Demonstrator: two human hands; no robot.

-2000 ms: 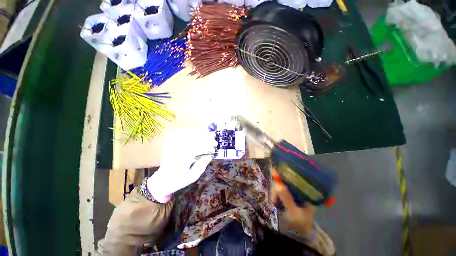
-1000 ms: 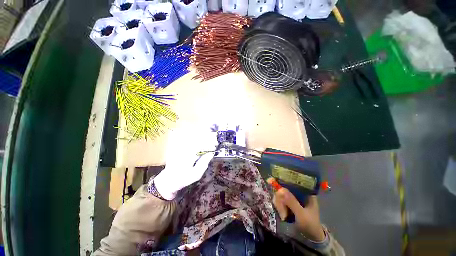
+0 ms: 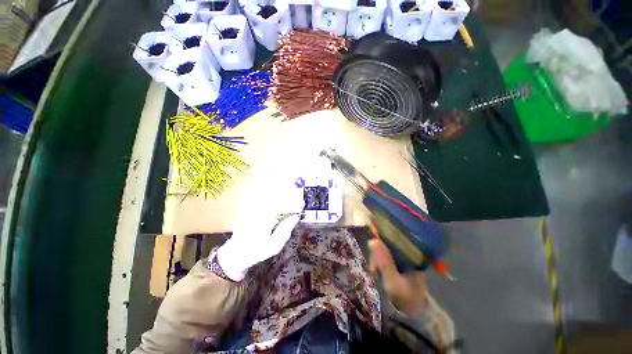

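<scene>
A white housing (image 3: 331,207) with a dark centre lies at the front edge of the tan board. My left hand (image 3: 260,231), in a white glove, holds the housing's left side; its outline is washed out by glare, and a thin yellowish strand shows at its fingertips. My bare right hand (image 3: 396,276) holds the dark blue soldering gun (image 3: 405,225) by its grip. The gun's metal nose points up and left, above and right of the housing, not touching it. The right hand is partly blurred and half hidden by the gun.
Yellow wires (image 3: 202,153), blue wires (image 3: 239,99) and brown wires (image 3: 303,72) lie across the board's back. Stacked white housings (image 3: 192,81) line the far edge. A black fan with a wire grille (image 3: 378,97), a metal spiral (image 3: 493,99) and thin tweezers (image 3: 429,177) are at right.
The gun's nose was down over the housing one second ago; it has lifted away up and is tilted now. The left hand stays on the housing. The view has shifted slightly.
</scene>
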